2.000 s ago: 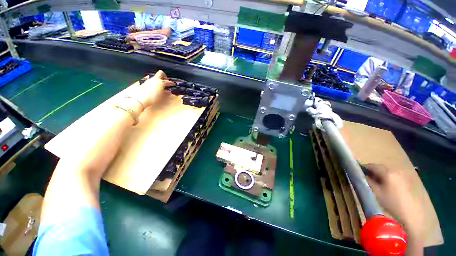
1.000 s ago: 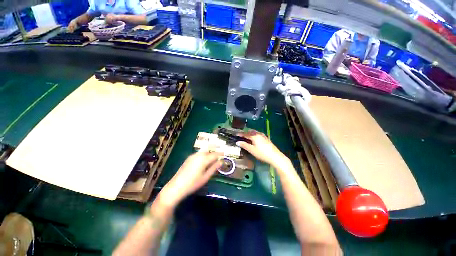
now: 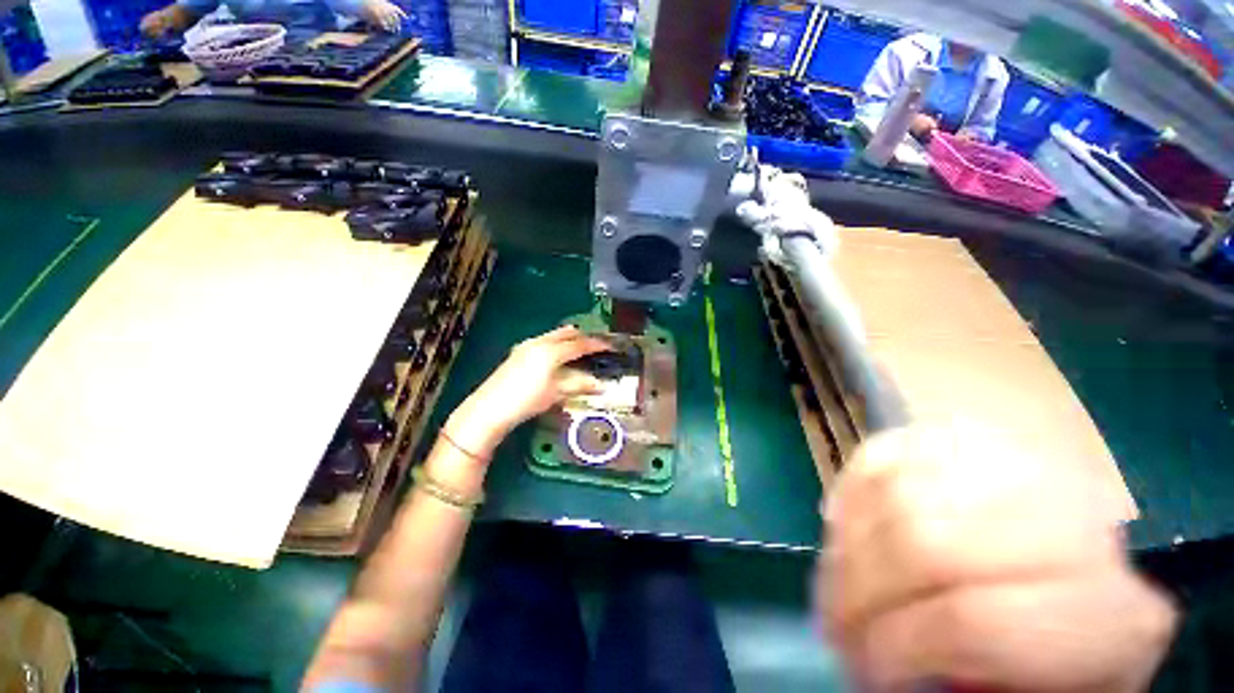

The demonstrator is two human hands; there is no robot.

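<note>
A black moulded part lies on the cream fixture under the grey press head. My left hand is at the fixture's left side, its fingers on the part and block. My right hand, large and blurred, is closed around the end of the press lever and hides most of the red knob. The white ring lies at the front of the green press base.
A cardboard-layered stack with black parts on top stands left of the press. Another cardboard-topped stack stands right. Behind are a blue bin, a pink basket and two people partly seen.
My right hand has moved from the fixture to the lever end and closed on it. My left hand has moved from the fixture's front to its left side. The view has shifted slightly.
</note>
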